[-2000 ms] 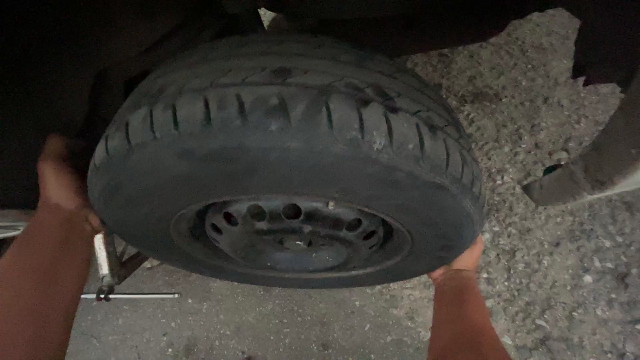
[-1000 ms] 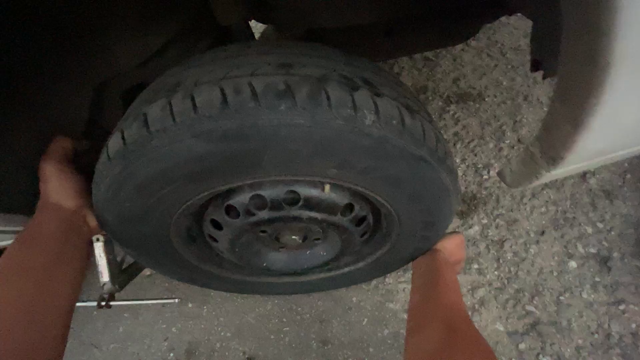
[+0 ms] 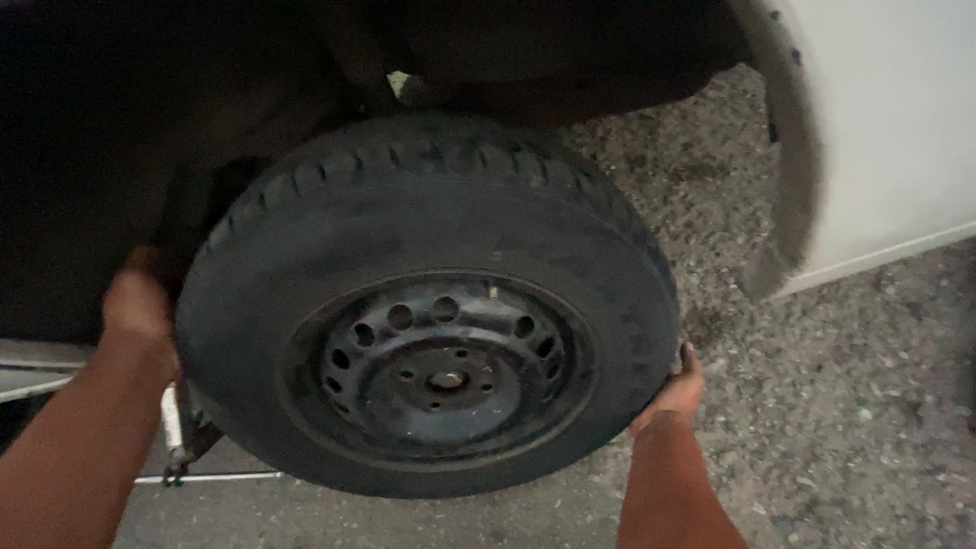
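A car wheel, a rubber tyre (image 3: pixel 252 351) on a black steel rim (image 3: pixel 457 415), fills the middle of the view, its outer face turned up toward me. The rim shows a ring of oval holes, small bolt holes and a central bore. My left hand (image 3: pixel 141 305) is against the tyre's left edge, its fingers partly in shadow. At the lower right edge of the tyre, my right hand (image 3: pixel 675 393) grips it, with some fingers hidden behind the rubber.
Dark wheel arch (image 3: pixel 191 91) above and left. White body panel (image 3: pixel 900 137) with a dull arch edge at right. A jack (image 3: pixel 174 427) with a thin metal rod (image 3: pixel 229 476) stands at lower left, beside the tyre. Rough asphalt (image 3: pixel 839 427) lies below and right.
The wheel has tilted so its outer face shows more fully. My right hand has moved up along the tyre's edge. More of the white panel has come into view.
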